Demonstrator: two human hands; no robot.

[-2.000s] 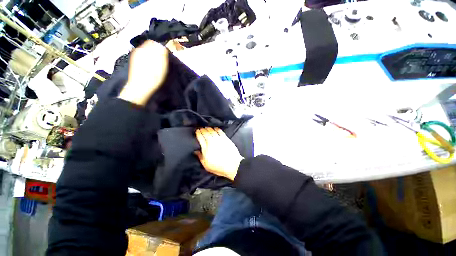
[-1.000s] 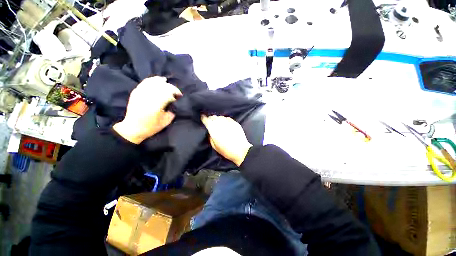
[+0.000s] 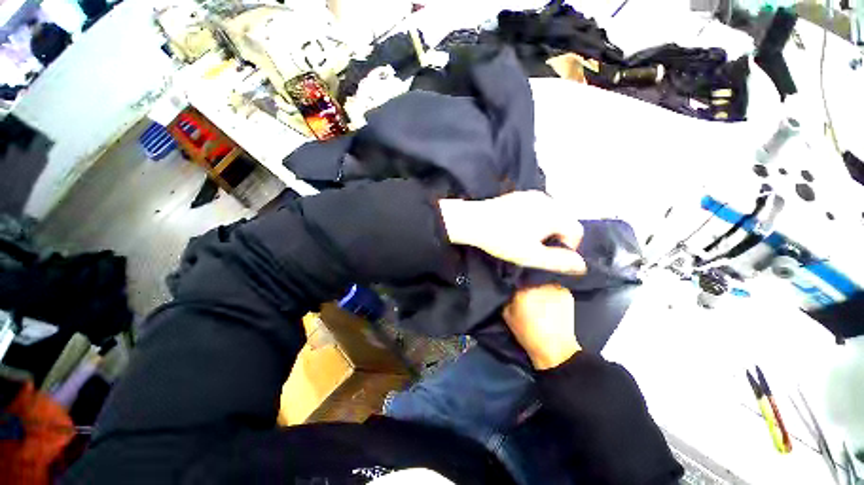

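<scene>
The dark navy garment [image 3: 436, 133] lies bunched over the left part of the white table and hangs toward the lap. My left hand [image 3: 516, 230] grips its cloth, fingers curled, left of the needle area. My right hand [image 3: 545, 322] is closed on the cloth just below it, nearer the lap. A cloth edge reaches the presser foot [image 3: 680, 265] of the sewing machine; whether it lies under the foot I cannot tell. The fingertips are partly hidden by the folds.
Thread snips [image 3: 769, 409] lie on the white table [image 3: 682, 369] at the lower right, beside thin grey metal tools. A lit smartphone [image 3: 317, 106] is at the upper left. Dark cloth [image 3: 663, 76] lies at the back. A cardboard box [image 3: 332, 365] stands below the table.
The view has turned left, so the machine and snips sit further right. My left hand has come beside my right hand, both on the garment, whose folds have shifted.
</scene>
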